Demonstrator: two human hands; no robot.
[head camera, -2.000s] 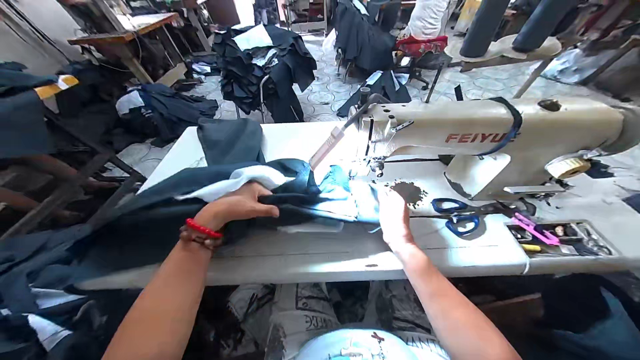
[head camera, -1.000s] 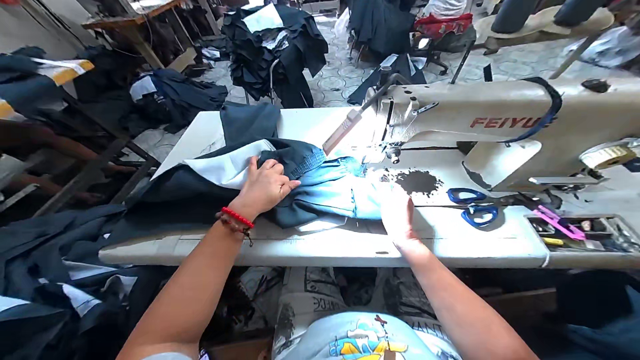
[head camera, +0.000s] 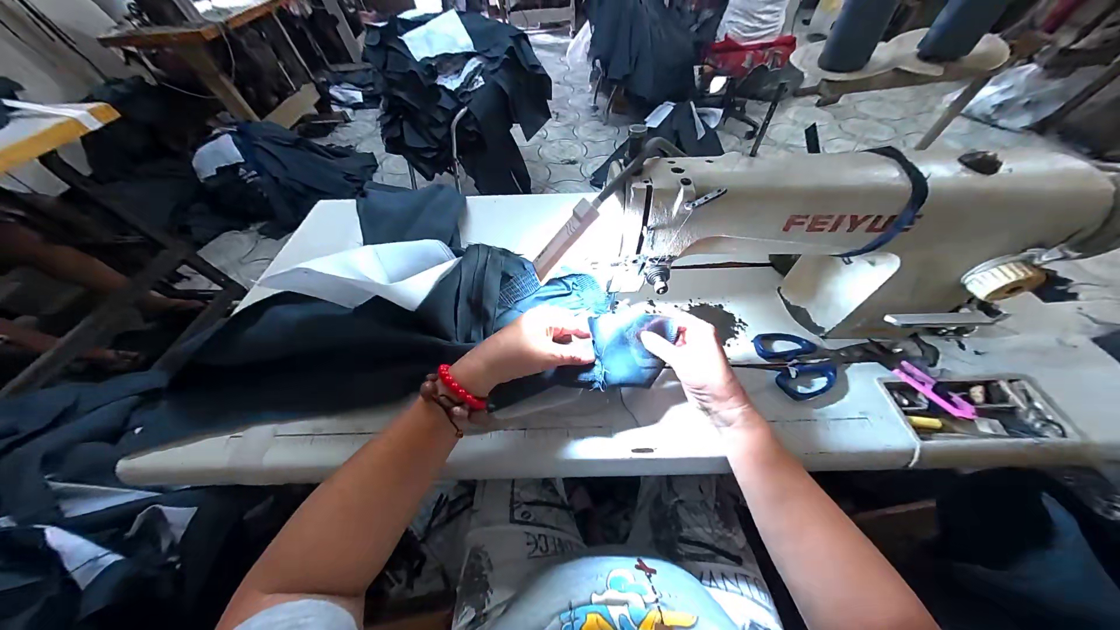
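A dark garment with blue, frayed-edged fabric (head camera: 626, 348) lies across the sewing table, just in front of the needle area of a Feiyue sewing machine (head camera: 787, 197). My left hand (head camera: 534, 346), with red beads at the wrist, pinches the left part of the blue fabric. Its right end is between the thumb and fingers of my right hand (head camera: 696, 359). White fabric (head camera: 372, 269) lies over the dark cloth (head camera: 324, 350) to the left. Blue-handled scissors (head camera: 805, 378) rest to the right of my right hand.
A recessed tray (head camera: 980, 424) holds small tools, with a pink tool (head camera: 934, 389) over its edge. Thread cones (head camera: 857, 35) stand behind the machine. Dark garments are piled on a stand (head camera: 455, 131) and at the lower left. A lamp arm (head camera: 569, 236) reaches down beside the machine head.
My left hand has moved right, from flat on the dark and white cloth to the blue fabric. The blue fabric's right end is now lifted and bunched between both hands.
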